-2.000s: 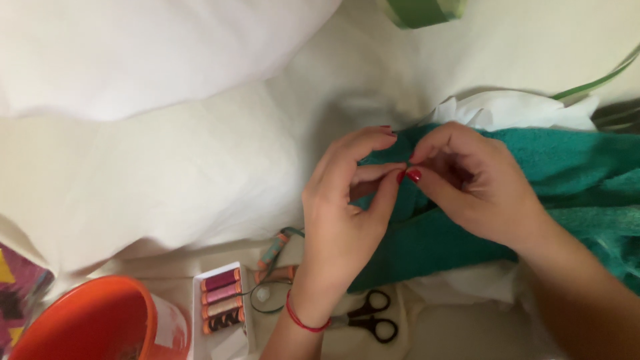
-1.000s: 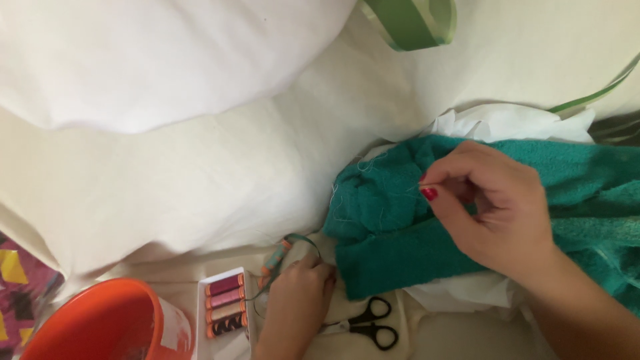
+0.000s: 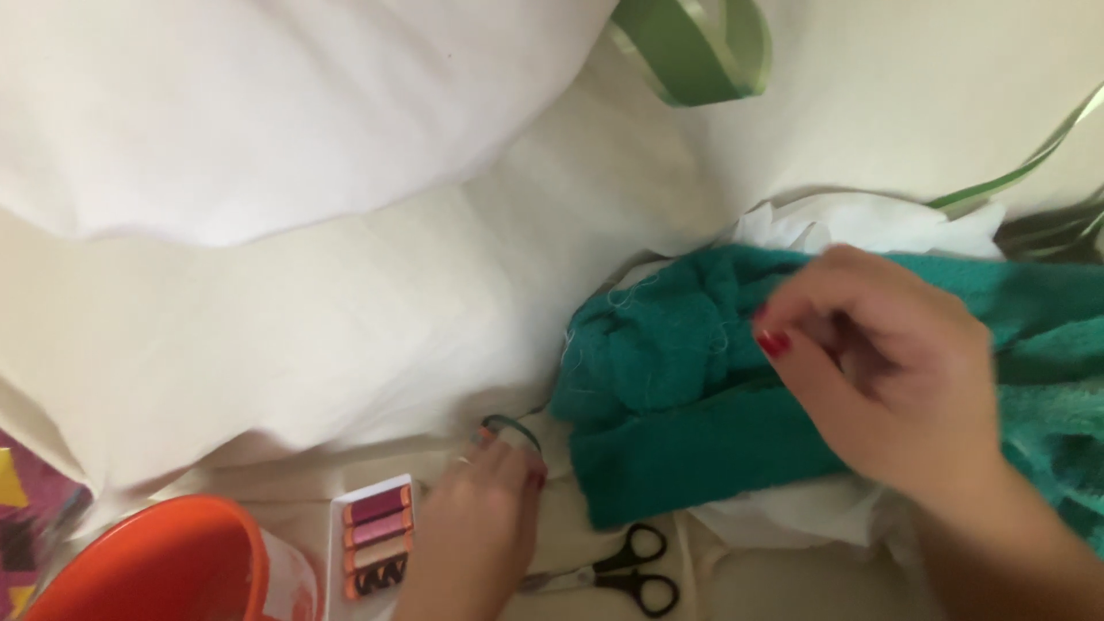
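My right hand point(image 3: 888, 371) is raised over a teal fabric point(image 3: 681, 466), its thumb and index fingertip pinched together; what lies between them is too small and blurred to make out. Loose pale threads point(image 3: 634, 293) lie on the cloth's left end. Lower down, my left hand point(image 3: 483, 517) reaches to the cream cloth, its fingers at an orange thread spool point(image 3: 486, 434) with a dark green strand looping beside it; whether it grips the spool is hidden. Black-handled scissors point(image 3: 634, 573) lie just right of this hand, their blades partly behind it.
A white tray point(image 3: 339, 535) holds several thread spools point(image 3: 378, 530) left of my left hand. An orange bucket point(image 3: 151, 561) stands at bottom left. White fabric point(image 3: 862, 220) shows around the teal cloth. Green ribbon point(image 3: 707, 60) hangs at the top, below a large white cloth point(image 3: 285, 103).
Two seconds ago both hands were together over the teal fabric. My left hand has since moved down and left to the spool; my right hand has stayed above the fabric.
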